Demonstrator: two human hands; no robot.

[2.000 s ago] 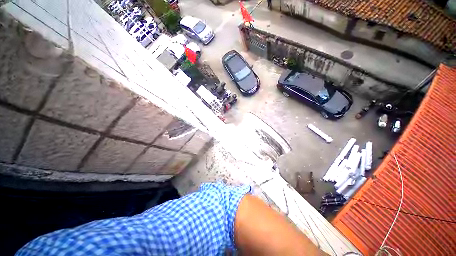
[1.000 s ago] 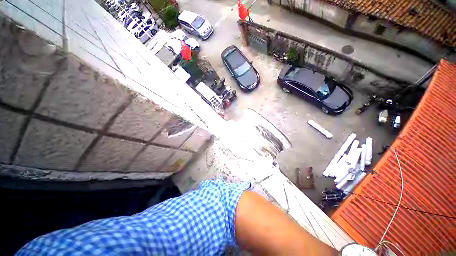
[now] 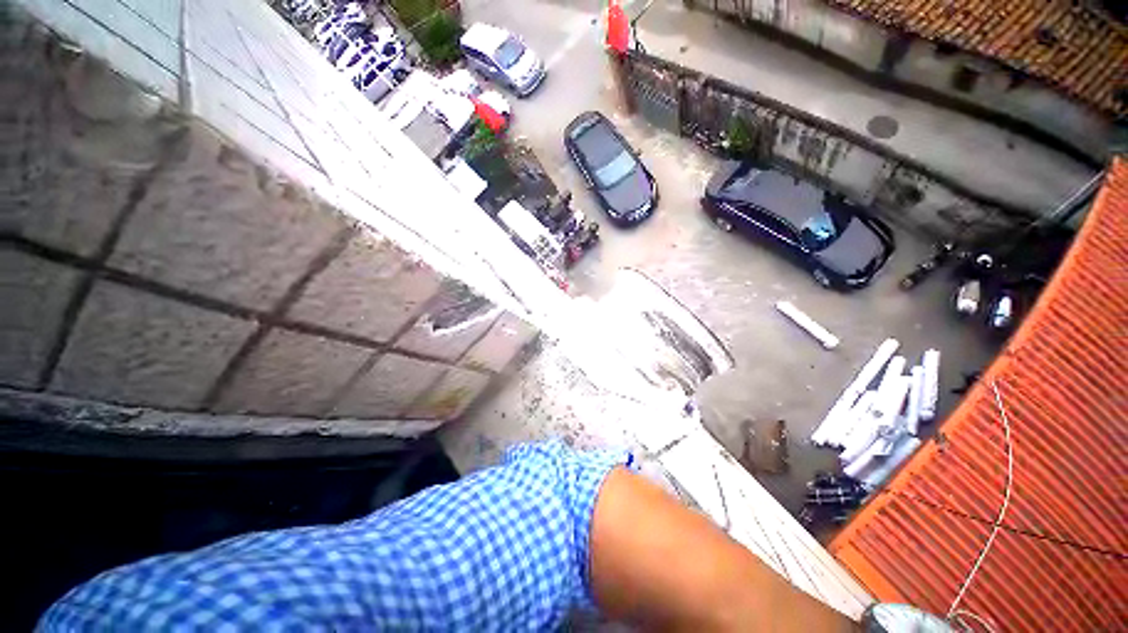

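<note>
My arm in a blue-white checked sleeve (image 3: 359,556) reaches from the bottom left across the rough concrete ledge (image 3: 526,393). The bare forearm (image 3: 705,556) runs to the bottom right, over the edge of the pale outer wall (image 3: 581,334). A wristwatch (image 3: 909,618) shows in part at the bottom edge. The hand beyond it is cut off by the frame, so what it does or holds is hidden. My other hand is out of the picture.
Large grey wall tiles (image 3: 161,291) stand at left above a dark opening (image 3: 186,519). Far below lies a yard with dark cars (image 3: 798,223) and white rolls (image 3: 878,414). At right is an orange corrugated roof (image 3: 1039,482) with a loose pale cable (image 3: 1007,458).
The whole view has shifted slightly, so the yard and roof sit a little further right. The wristwatch, barely in frame two seconds ago, shows in part at the bottom edge. The sleeve stays over the ledge.
</note>
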